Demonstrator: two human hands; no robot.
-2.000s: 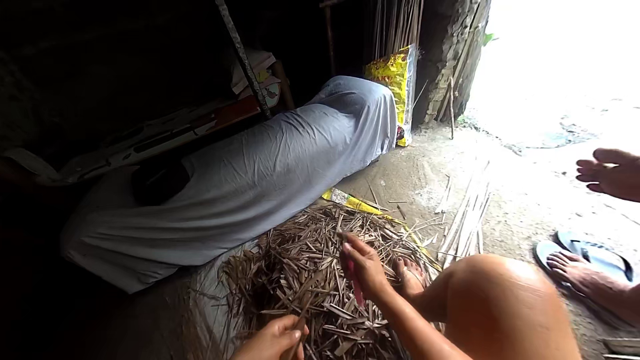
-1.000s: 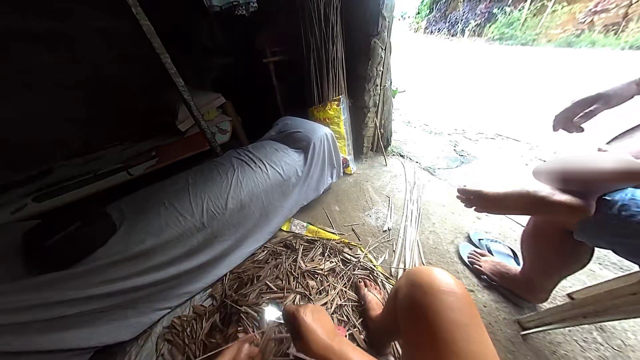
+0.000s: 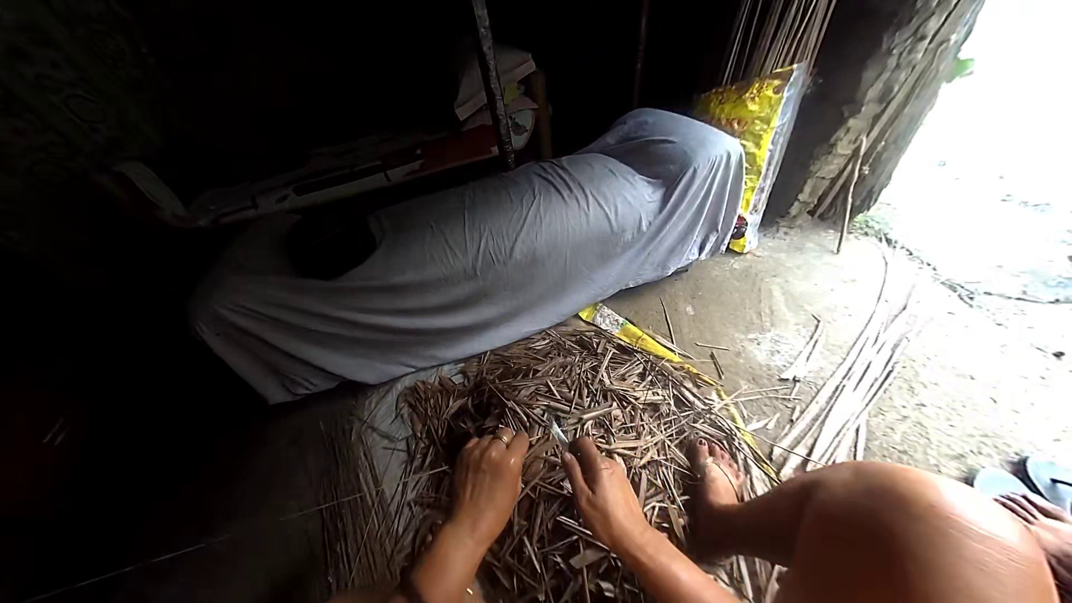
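My left hand [image 3: 490, 477], with a ring on one finger, is over a heap of dry brown leaf pieces [image 3: 603, 377], its fingers curled down at the heap; whether it holds a strip cannot be told. To its right, my right hand [image 3: 603, 490] is closed on a small knife [image 3: 559, 433], whose short pale blade points up and left towards the heap. The two hands are a little apart. Thin sticks lie to the left of the heap.
Beyond the heap lies a long form under a grey cloth [image 3: 502, 251]. A yellow plastic sack [image 3: 758, 142] stands at its right end. Pale strips [image 3: 854, 377] lie on the floor at right. My bent knee [image 3: 913, 536] and another person's foot with slippers [image 3: 997, 481] are at lower right.
The view has swung left, so the other person is mostly out of sight. My hands now show fully over the heap; one second ago they were low and close together.
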